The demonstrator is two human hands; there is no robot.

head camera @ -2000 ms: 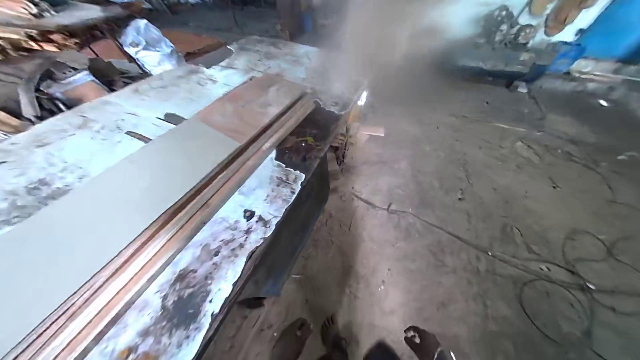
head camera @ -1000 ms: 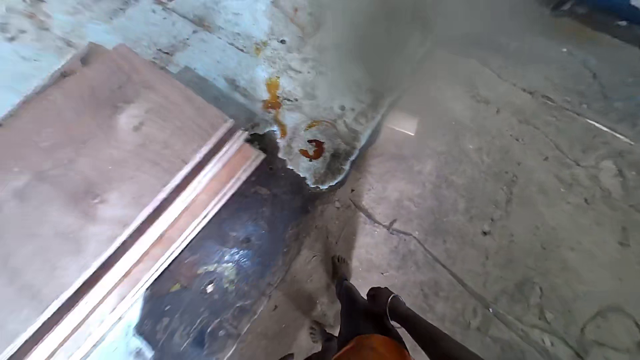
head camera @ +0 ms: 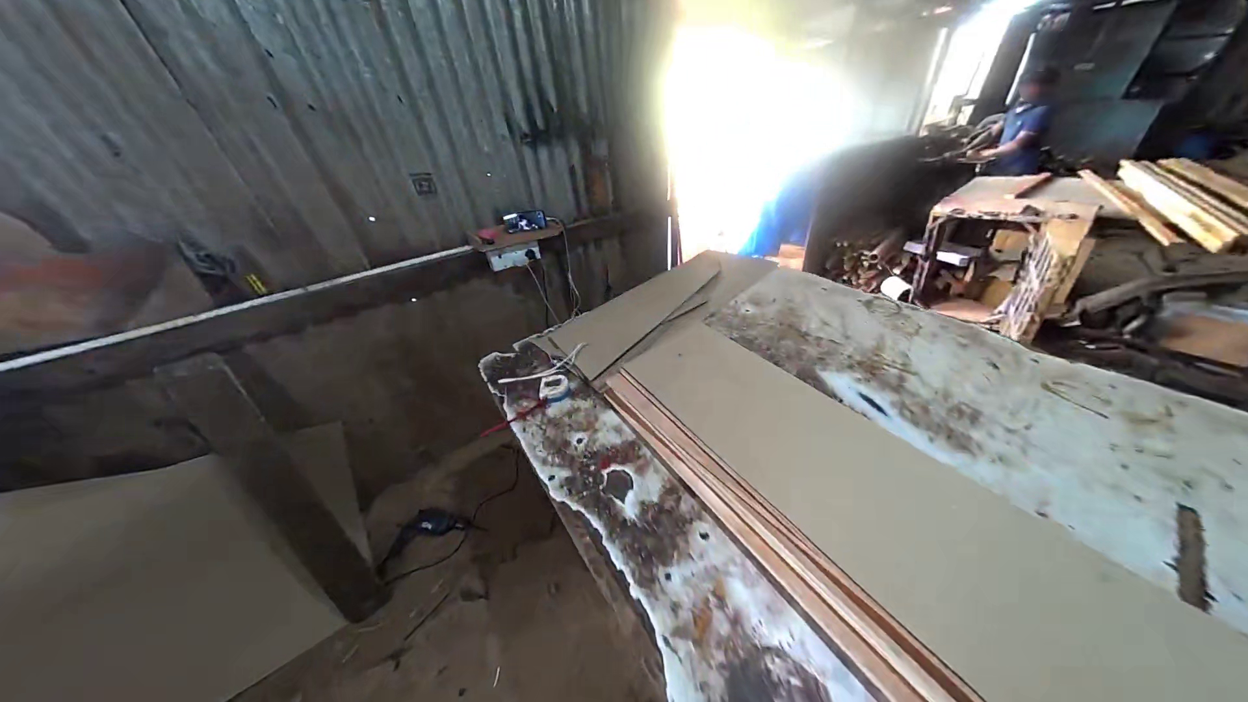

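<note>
Neither my left hand nor my right hand shows in the head view. A long workbench (head camera: pixel 975 390) with a stained, worn white covering runs from the lower right toward the bright doorway. Along it lie a grey-beige board (head camera: pixel 858 487) and, beside that board's left edge, several narrow wooden strips (head camera: pixel 760 526). Near the bench's far left corner is a small white and blue object (head camera: pixel 554 388) with a white cord and a red cord by it. More thin boards (head camera: pixel 634 317) lie across the far end.
A black corded power tool (head camera: pixel 429 524) lies on the floor at left, near a leaning dark plank (head camera: pixel 273 487) and a large panel (head camera: pixel 127 575). A phone (head camera: pixel 525 221) rests on a wall shelf. Another person (head camera: pixel 1024 132) stands at the back right, behind a wooden frame (head camera: pixel 1014 244) and stacked timber (head camera: pixel 1185 200).
The view has swung widely from the floor and bench corner to the corrugated wall and the bench's other end. The feet seen earlier are out of view.
</note>
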